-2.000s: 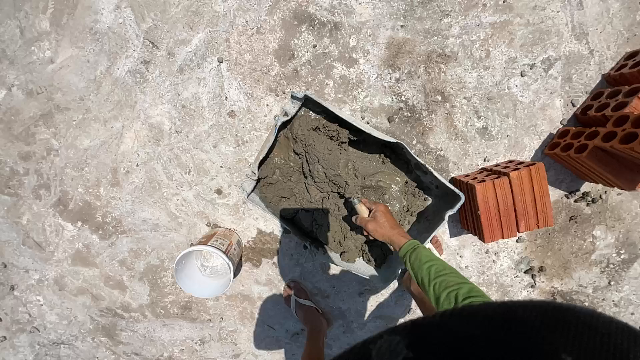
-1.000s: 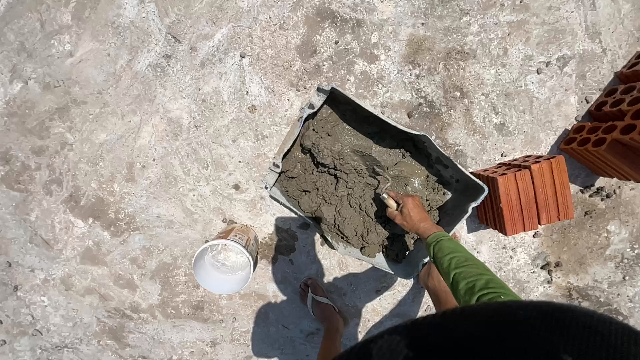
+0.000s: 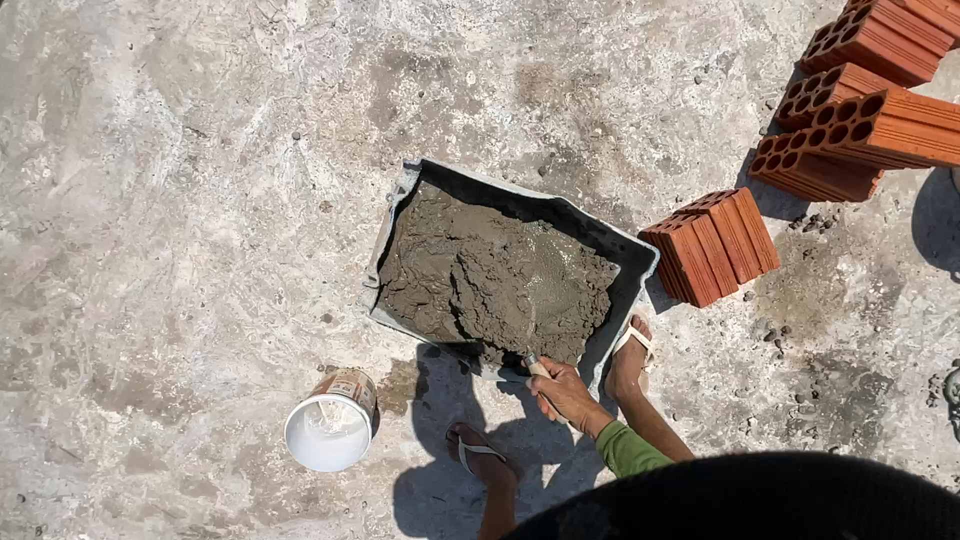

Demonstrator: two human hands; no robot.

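Wet grey mortar (image 3: 495, 270) fills most of a rectangular mixing tub (image 3: 652, 259) with raised, mortar-crusted walls. My right hand (image 3: 566, 394), below a green sleeve, is closed around the wooden handle of a trowel (image 3: 541, 375) at the tub's near edge. The trowel's blade cannot be made out; it is hidden at the mortar and the shaded near wall. My left hand is not in view.
A white plastic bucket (image 3: 330, 431) stands on the rough concrete floor (image 3: 187, 225), left of my feet in flip-flops. Two hollow clay bricks (image 3: 712, 247) stand by the tub's right corner, and several more (image 3: 862, 127) are piled at the upper right. Small mortar crumbs lie near them.
My right hand has moved with the trowel from over the mortar to the tub's near edge. The mortar's right part now looks smoother and its surface has shifted.
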